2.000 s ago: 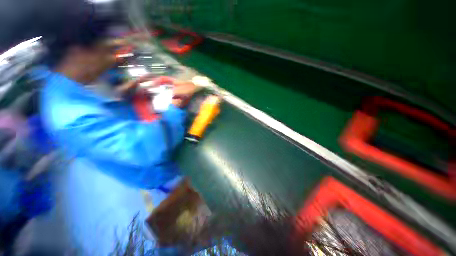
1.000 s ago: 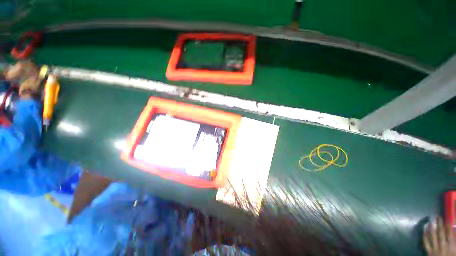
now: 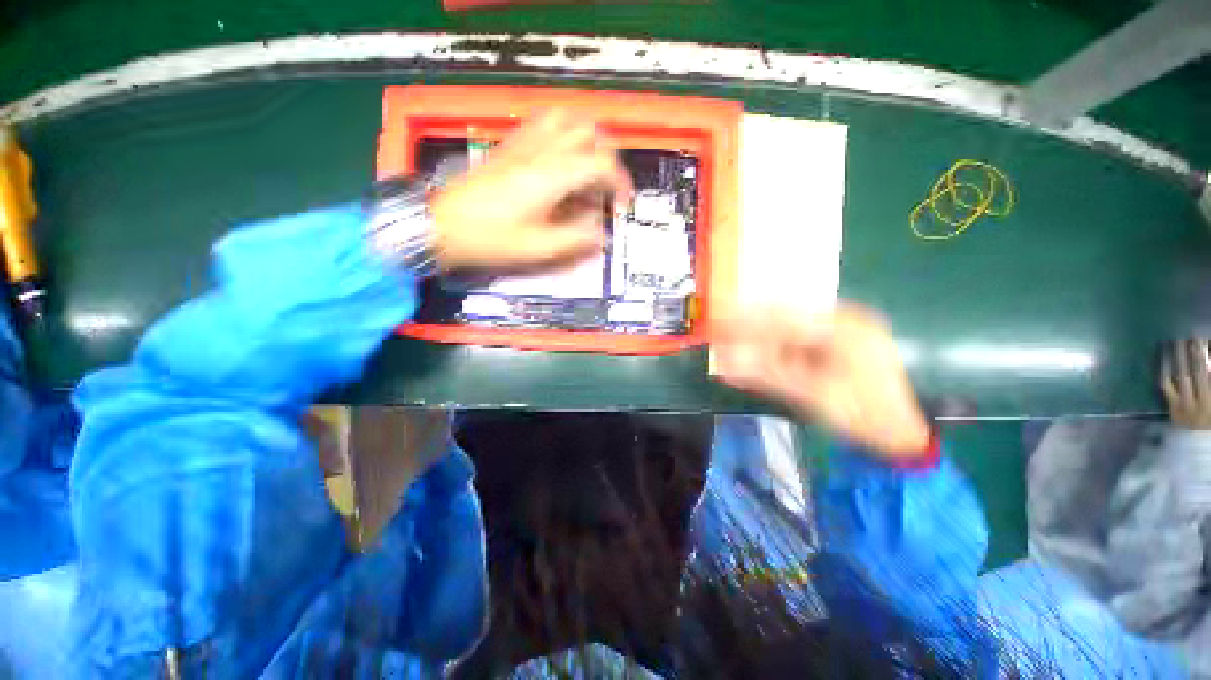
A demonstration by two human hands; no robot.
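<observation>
A tablet unit (image 3: 653, 253) lies open-backed in a thick red-orange frame (image 3: 558, 104) on the green bench. A pale battery pack (image 3: 558, 278) fills much of its left part. My left hand (image 3: 531, 199) is over the unit's upper middle with fingers bent down; whether it holds anything cannot be told. My right hand (image 3: 830, 372) is blurred over the lower end of a cream sheet (image 3: 794, 213), just right of the frame's lower right corner; its fingertips are not clear.
A yellow wire coil (image 3: 963, 201) lies right of the sheet. An orange-yellow screwdriver (image 3: 16, 206) is at the left edge. A chipped white rail (image 3: 598, 53) runs behind, meeting a grey post (image 3: 1129, 60). Another person's hand (image 3: 1186, 383) is at the right edge.
The view has swung from the neighbour at left onto the unit, which now sits centrally. Both my hands have come into view, the left over the unit, the right at the sheet.
</observation>
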